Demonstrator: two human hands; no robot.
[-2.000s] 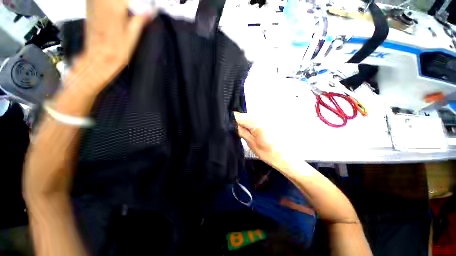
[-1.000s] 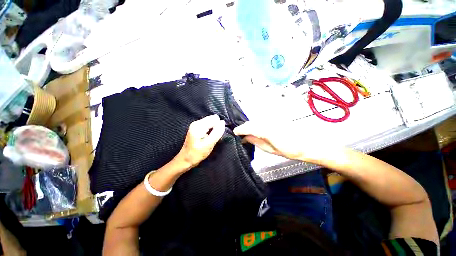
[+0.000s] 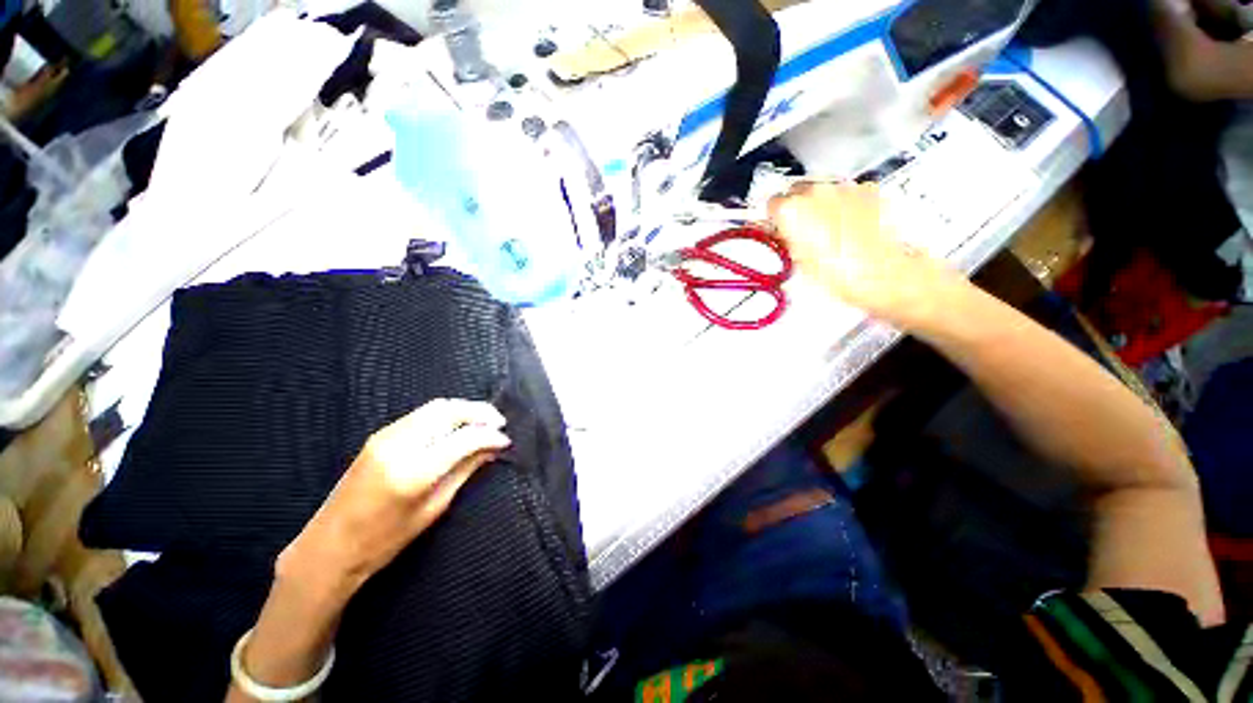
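The black, finely striped garment [image 3: 289, 371] lies over the table's front edge and hangs down toward my lap. My left hand [image 3: 405, 481] rests on it, thumb and fingertips together at a seam near its right side, pinching the cloth. My right hand [image 3: 859, 247] is over the table just right of the red-handled scissors [image 3: 735, 279], its fingers bent downward. The hand is overexposed and hides what is under its fingers, so I cannot tell whether it holds anything.
The white sewing machine [image 3: 838, 83] with a blue stripe stands behind my right hand, with a black strap [image 3: 749, 96] draped by it. A light blue padded object [image 3: 474, 206] hangs beside the machine head. White cloth or plastic lies at the upper left, cardboard [image 3: 48, 474] at the left edge.
My right hand has left the garment and moved right, past the scissors, where yellow-orange-handled snips showed before. My left hand stays at the seam. The view has swung right; the garment now lies flat.
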